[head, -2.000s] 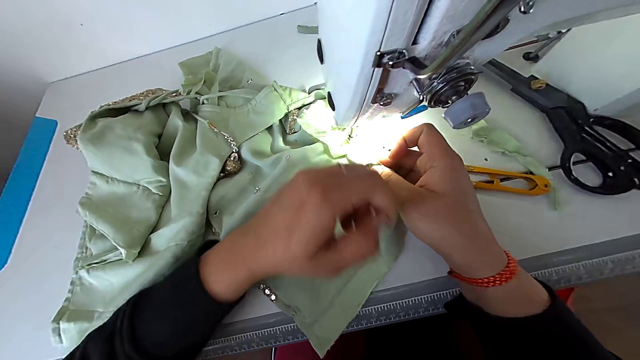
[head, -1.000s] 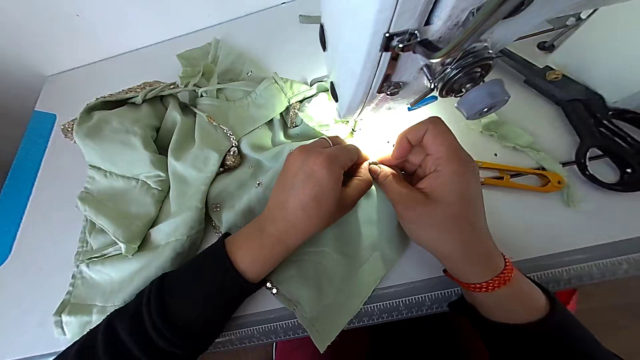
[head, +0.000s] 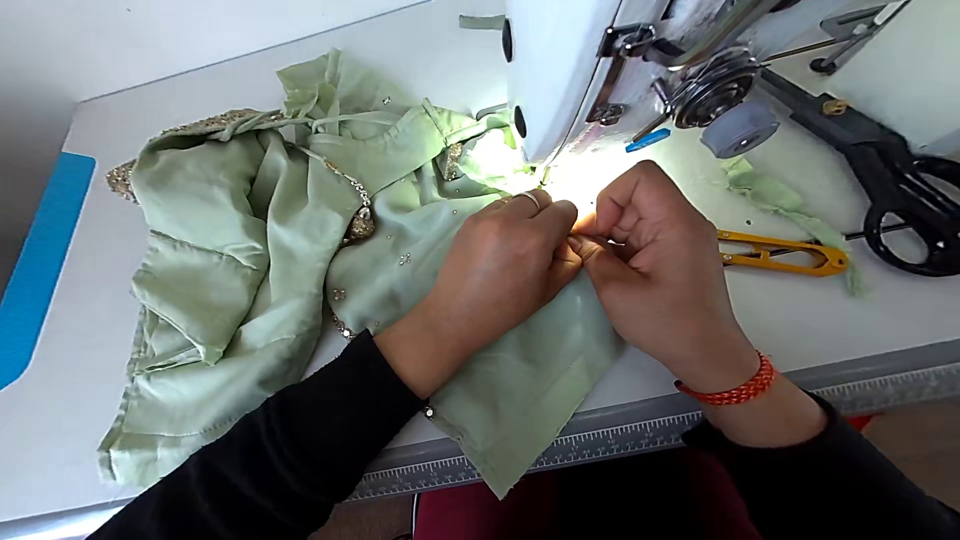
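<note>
A pale green fabric garment (head: 210, 255) with beads and sequined trim lies bunched on the sewing table, one corner hanging over the front edge. My left hand (head: 510, 259), with a ring, pinches the cloth's edge just in front of the sewing machine's (head: 559, 82) lit needle area. Close against it, my right hand (head: 660, 262) pinches at the same spot with thumb and forefinger. The fingertips nearly meet, and what lies between them is mostly hidden. A beaded tassel (head: 361, 221) rests on the garment, left of my left hand.
Yellow thread snips (head: 784, 253) lie right of my right hand, beside a green fabric scrap (head: 780, 202). Black-handled scissors (head: 870, 157) are farther right. A printed measuring scale (head: 630, 441) runs along the table's front edge. At the far left is a blue strip (head: 45, 262).
Two seconds ago my left hand was blurred and away from the cloth edge; it then came up against my right fingertips. Both hands have stayed together there since one second ago.
</note>
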